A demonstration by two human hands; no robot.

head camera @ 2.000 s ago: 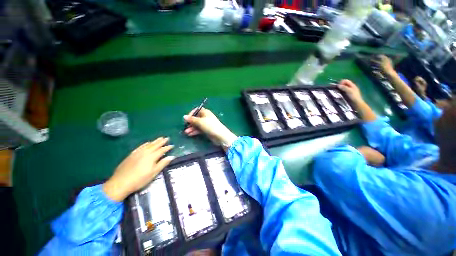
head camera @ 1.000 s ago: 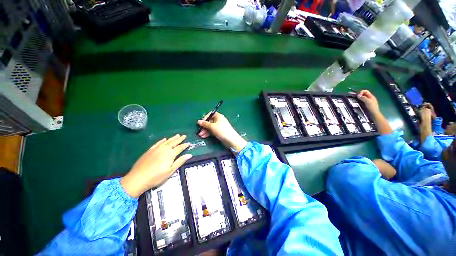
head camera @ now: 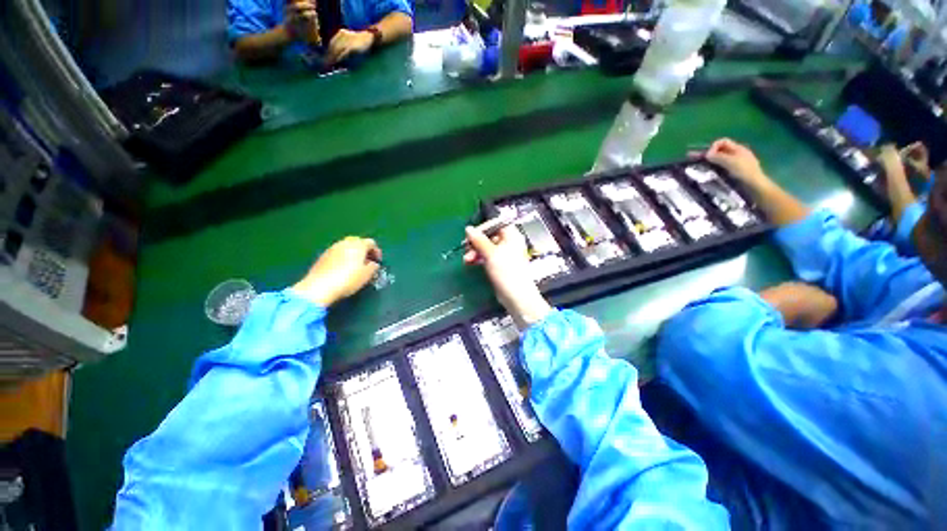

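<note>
My left hand point(head camera: 341, 272) is low over the mat with its fingers curled together, beside a small scatter of whitish parts point(head camera: 384, 278); I cannot tell if it holds any. My right hand point(head camera: 503, 261) holds thin dark tweezers point(head camera: 457, 250), tip pointing left over the mat, by the neighbouring tray's left end. The black foam tray point(head camera: 474, 484) in front of me holds several silver-white phone frames point(head camera: 458, 410) with small orange flex cables; my right sleeve covers part of it. A clear strip point(head camera: 418, 318) lies along its far edge. A clear cup point(head camera: 231, 302) of whitish bits stands left.
A neighbouring worker's hand point(head camera: 735, 164) is at the far right corner of a second tray of phone frames point(head camera: 623, 272). A plastic-wrapped post point(head camera: 633, 130) stands behind it. A grey cabinet point(head camera: 52, 249) and a black tray point(head camera: 177, 119) are left. Another person's hands show across the bench.
My left hand has moved up off the tray to the small parts. My right hand has moved right with the tweezers, towards the neighbouring tray. The clear strip now shows; the view has shifted.
</note>
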